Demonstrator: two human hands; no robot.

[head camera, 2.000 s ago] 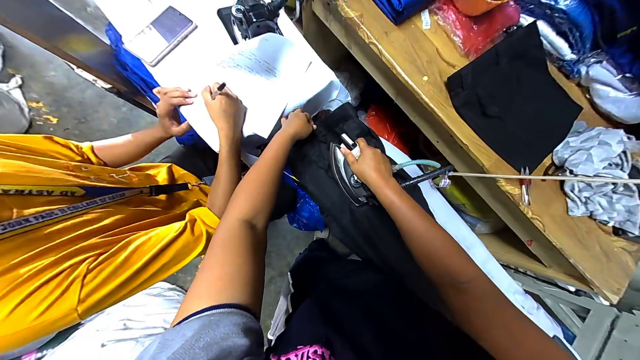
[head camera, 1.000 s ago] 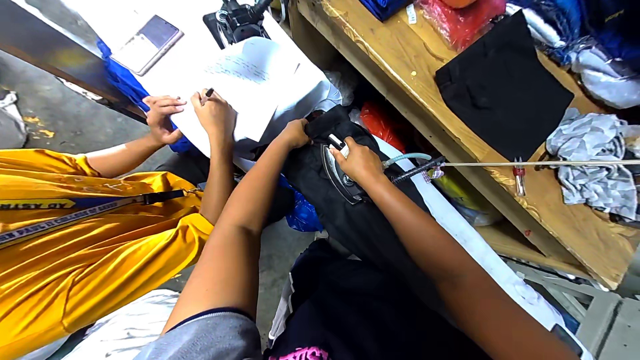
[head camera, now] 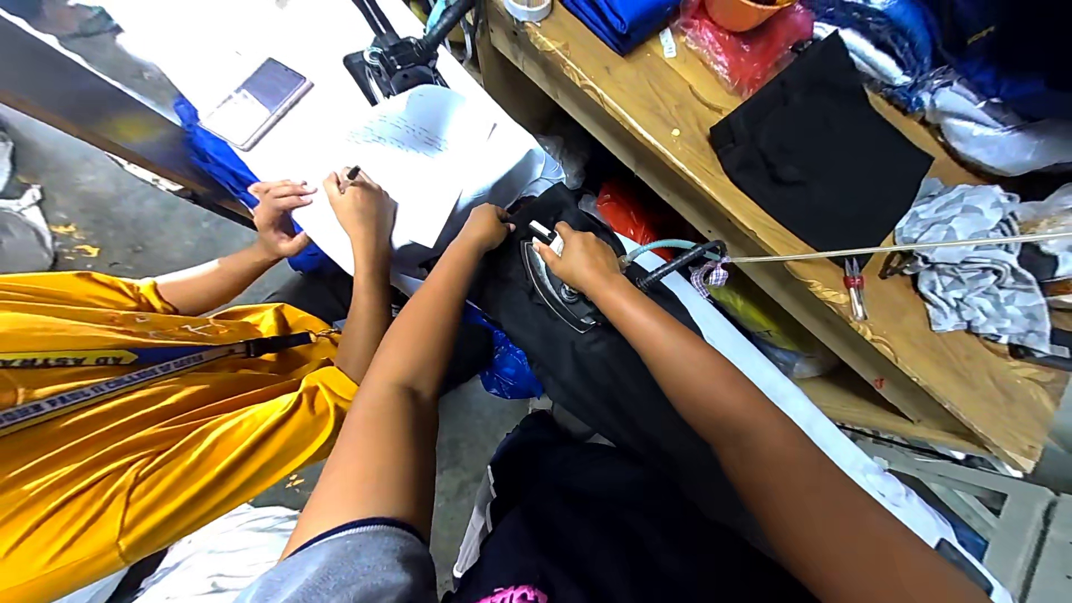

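A steam iron (head camera: 557, 293) lies on black cloth (head camera: 536, 335) spread over a white-covered ironing surface (head camera: 754, 389). My right hand (head camera: 582, 260) is closed around the iron's handle, whose light end shows past my fingers. Beyond the iron, my left hand (head camera: 487, 227) pinches the far part of the black cloth. A hose and a dark cord (head camera: 682, 264) run from the iron to the right. The iron's sole is hidden against the cloth.
At left a person in yellow holds a pen (head camera: 353, 173) over paper sheets (head camera: 414, 138); a phone (head camera: 255, 102) lies beyond. A wooden shelf (head camera: 670, 142) at right holds folded black cloth (head camera: 821, 151), small snips (head camera: 854, 289) and crumpled patterned cloth (head camera: 971, 251).
My right hand and the iron have shifted slightly over the black cloth. Both hands keep their holds. The other person's pen hand has moved a little on the paper.
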